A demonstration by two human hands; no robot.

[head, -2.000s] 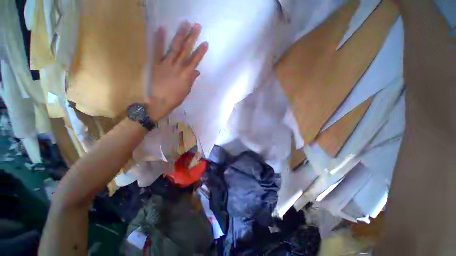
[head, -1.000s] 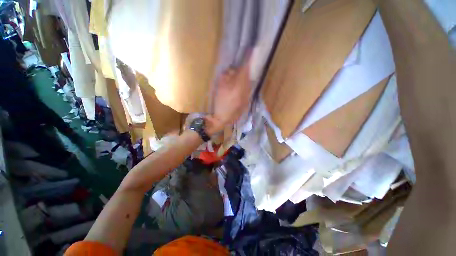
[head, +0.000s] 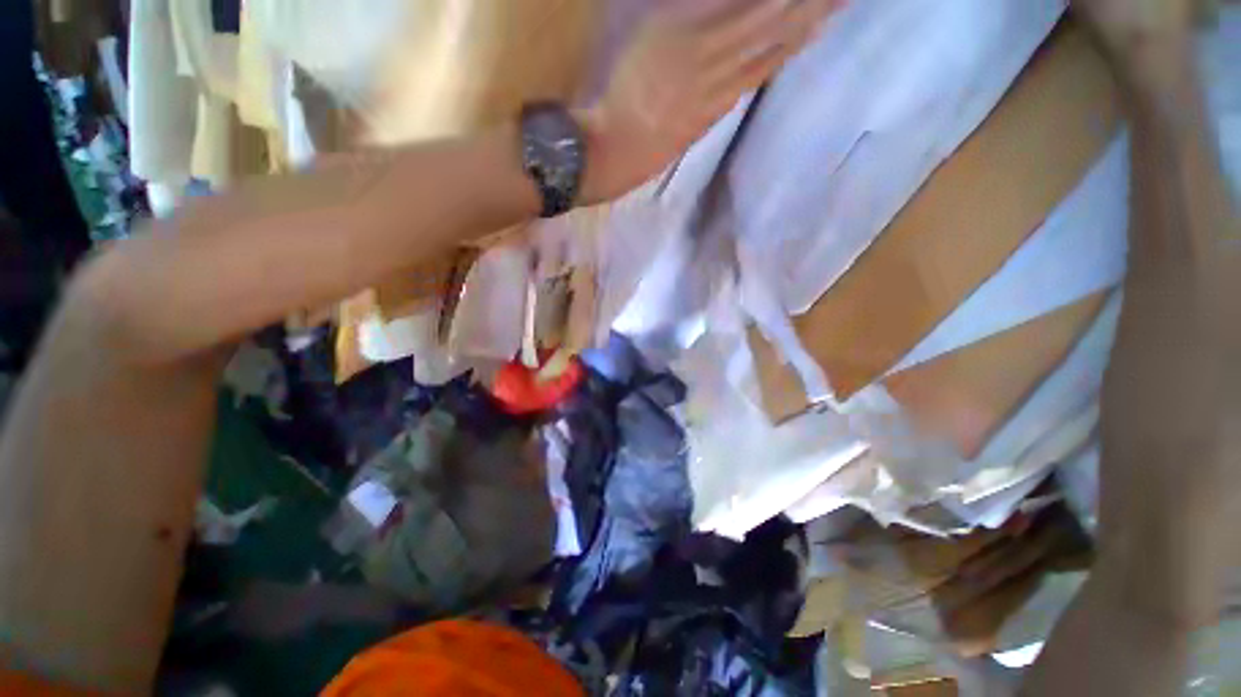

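Note:
My left hand (head: 694, 82), with a dark watch on the wrist, reaches across the upper middle. Its fingers are stretched out and slightly blurred, flat against the hanging patterns, with no sheet visibly gripped. White paper patterns (head: 871, 150) hang to the right of the hand. Brown card patterns (head: 953, 245) hang among them, slanting down to the left. Cream patterns (head: 245, 82) hang at upper left, partly behind my left forearm. My right forearm runs up the right edge; its hand is out of the picture at the top.
Black plastic bags (head: 633, 463) lie below the patterns. A grey-green sack (head: 456, 504) with a white label stands left of them, a red lump (head: 538, 387) behind it. Stacked brown and white pieces (head: 939, 586) lie at lower right. Orange clothing (head: 456, 665) shows at the bottom.
My left hand has moved up and right across the sheets, from the cream and brown ones at left. More white sheets show at upper middle. My right forearm stays at the right edge.

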